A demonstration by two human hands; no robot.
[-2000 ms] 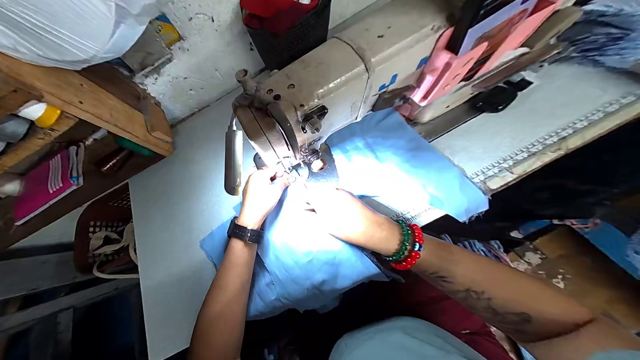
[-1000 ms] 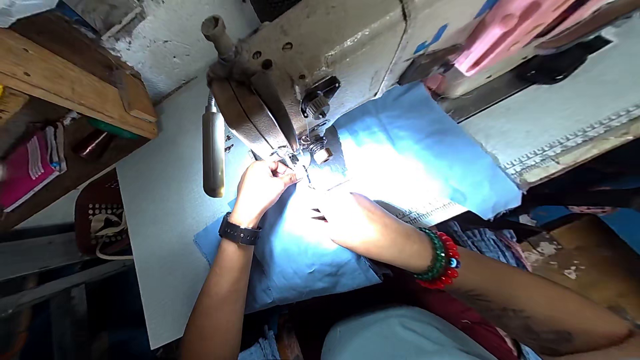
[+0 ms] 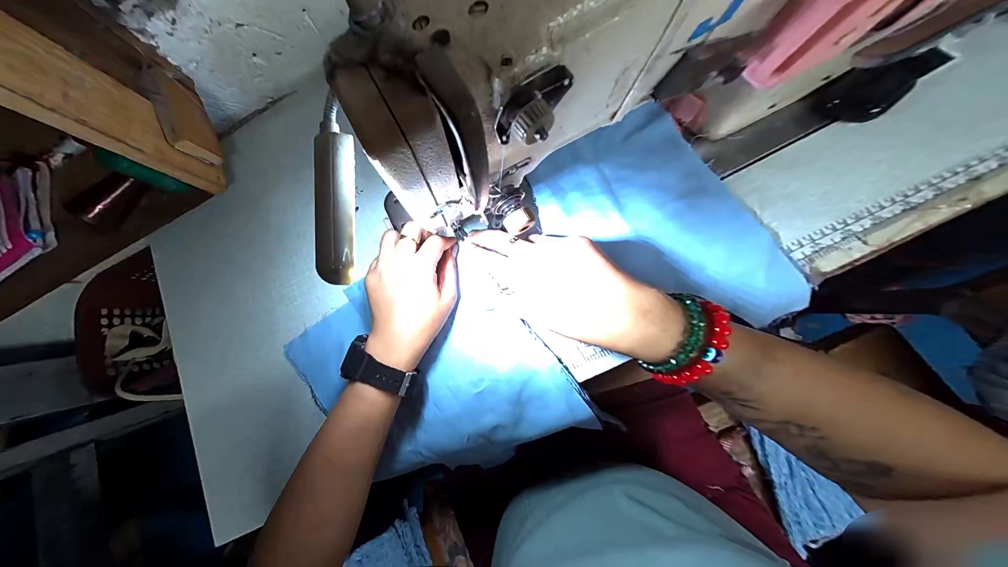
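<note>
Light blue fabric (image 3: 488, 394) lies under the presser foot area of a sewing machine (image 3: 417, 134), with more of it spread to the right behind my right hand. My left hand (image 3: 409, 291) pinches the fabric's edge just left of the needle area, its fingertips together. Flat on the cloth just right of the needle area rests my right hand (image 3: 583, 291), washed out by the bright light; its fingertips are hard to make out. The needle itself cannot be told clearly. A cylindrical lamp (image 3: 335, 209) hangs left of the machine head.
A wooden shelf (image 3: 102, 102) with pink and green items stands at the left, above a dark red perforated basket (image 3: 118, 315). A measuring tape (image 3: 906, 201) runs along the table's right edge. A pink holder (image 3: 819, 39) sits at the upper right, beside a black object (image 3: 882, 87).
The view has moved closer to the machine. Both hands stay at the fabric near the needle area, with little plain change in their hold.
</note>
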